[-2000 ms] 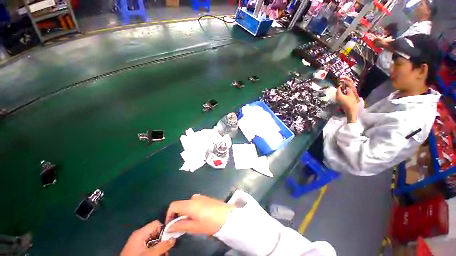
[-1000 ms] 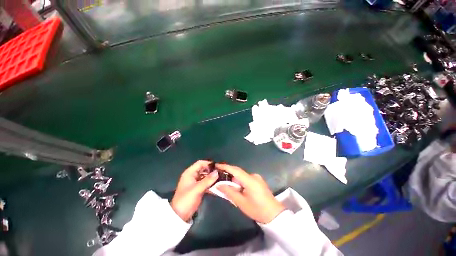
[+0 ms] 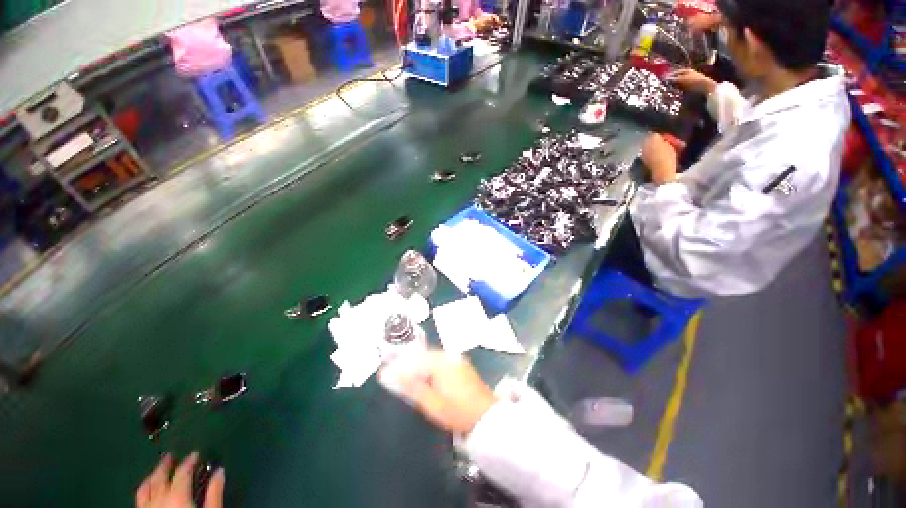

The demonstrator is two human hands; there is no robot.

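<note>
My left hand (image 3: 177, 488) is cut off by the bottom edge, its fingers around a small dark keychain (image 3: 203, 480). My right hand (image 3: 447, 389) is blurred, at the front clear bottle with a silver top (image 3: 399, 329), and hides its lower part. A white patch that looks like the wiping cloth (image 3: 395, 373) is at its fingertips. A second clear bottle (image 3: 415, 274) stands just behind, beside white wipes (image 3: 350, 342). Several black-and-silver keychains lie on the green surface, one (image 3: 230, 386) right of another (image 3: 153, 414), both beyond my left hand.
A blue tray (image 3: 536, 266) holds white wipes. Beyond it lies a large heap of keychains (image 3: 551, 189). A person in a white coat (image 3: 745, 189) works at the right, near a blue stool (image 3: 636, 319). A blue box (image 3: 437, 64) stands at the far end.
My hands have separated: the right went to the front bottle, the left down and left. The view has swung right, so the red tray and the left-side cluster have left the picture.
</note>
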